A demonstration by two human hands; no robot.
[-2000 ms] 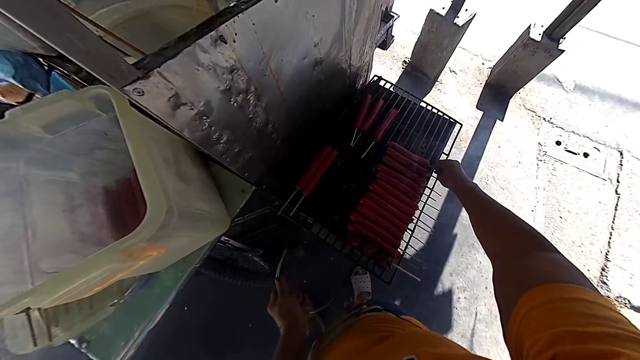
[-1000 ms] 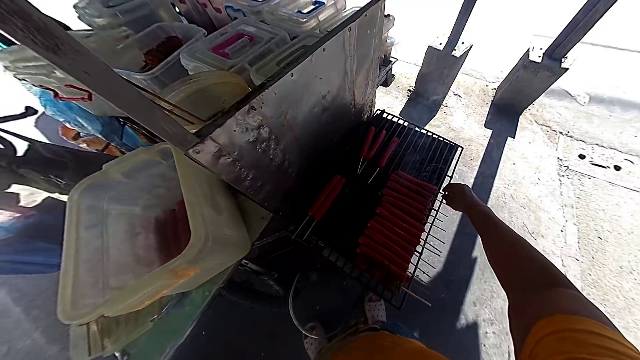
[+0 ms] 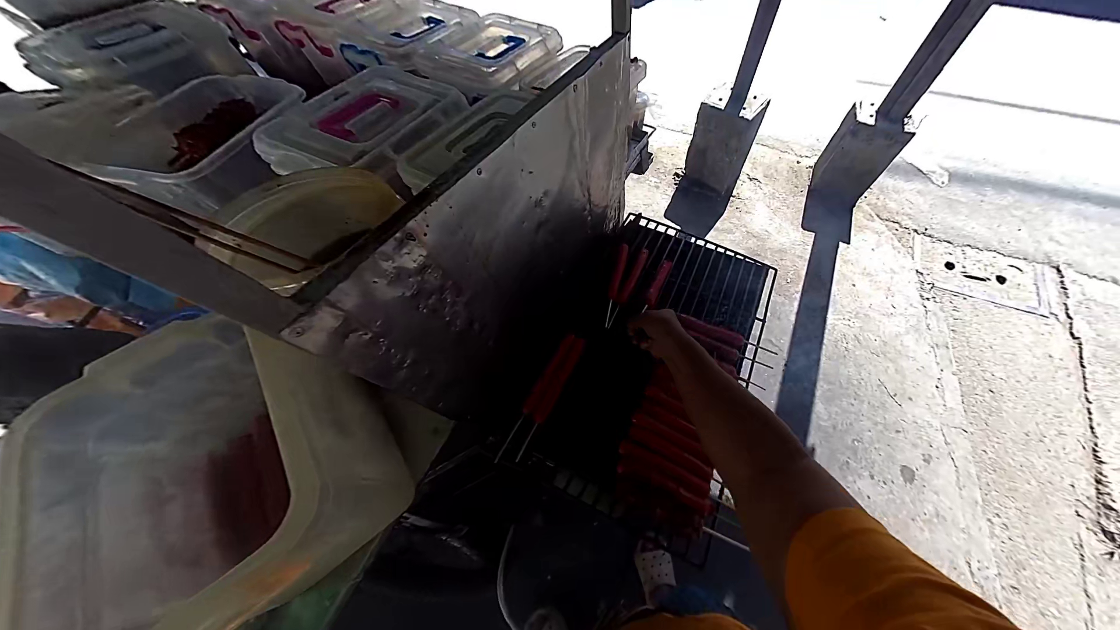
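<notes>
My right hand point(image 3: 652, 331) is over the middle of a wire grill rack point(image 3: 763, 302), at the lower end of a red skewered sausage point(image 3: 658, 282); its fingers are closed around what appears to be that skewer's stick. Two more red skewers point(image 3: 626, 276) lie just left of it. Several red sausages on sticks point(image 3: 665, 442) lie in a row under and beside my forearm. Another pair of skewers point(image 3: 553, 381) rests at the rack's left side. My left hand is out of view.
A dented metal panel point(image 3: 490, 262) stands left of the rack. Behind it are lidded plastic containers point(image 3: 359, 118) and an open one point(image 3: 206, 144). A large plastic tub point(image 3: 350, 455) is at lower left. Metal posts point(image 3: 722, 144) stand on the pavement beyond.
My right hand has moved from the rack's right edge leftward to its middle. My left hand, seen low in the oldest frame, is out of view. The view has shifted.
</notes>
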